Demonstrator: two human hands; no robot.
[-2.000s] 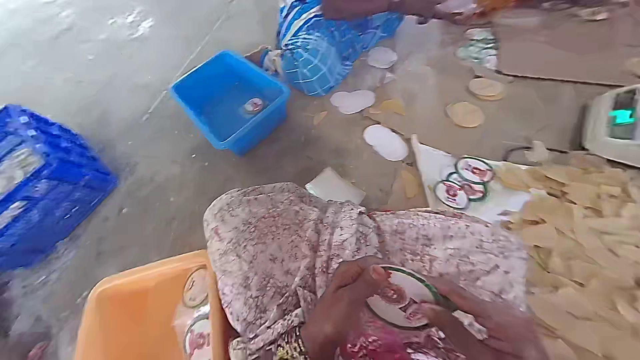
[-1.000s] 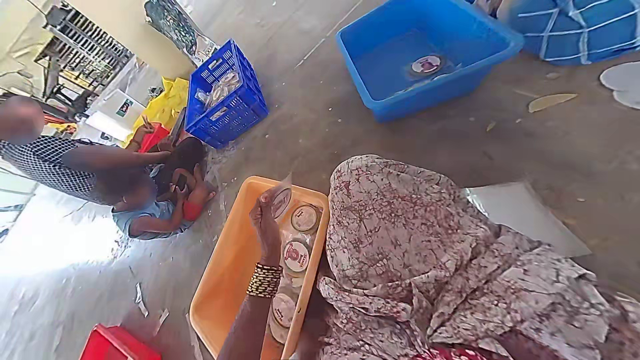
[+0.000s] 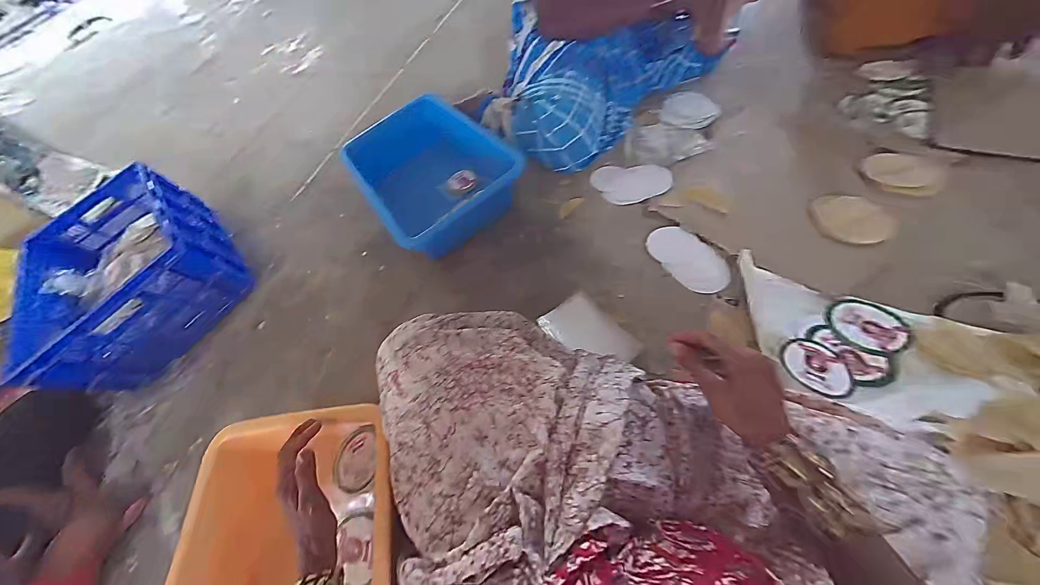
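My left hand is over the orange plastic tub at the lower left, fingers apart, with nothing seen in it. Beside it in the tub lie packets with round printed labels. My right hand, with bangles at the wrist, hovers above my patterned cloth-covered lap; its fingers are bent and no held thing shows. Just right of it, several round printed labels with dark green rims lie overlapping on a white sheet. A clear plastic packet rests on the floor past my knee.
A blue tub holds one small labelled packet. At the left stands a blue crate with packets inside. White discs and tan discs lie on the floor. Other people sit at the top and lower left; thin tan pieces are heaped at right.
Two seconds ago both my hands held a round label over my lap. One second ago my left hand held a packet at the orange tub; now that hand shows nothing in it. The view has swung right.
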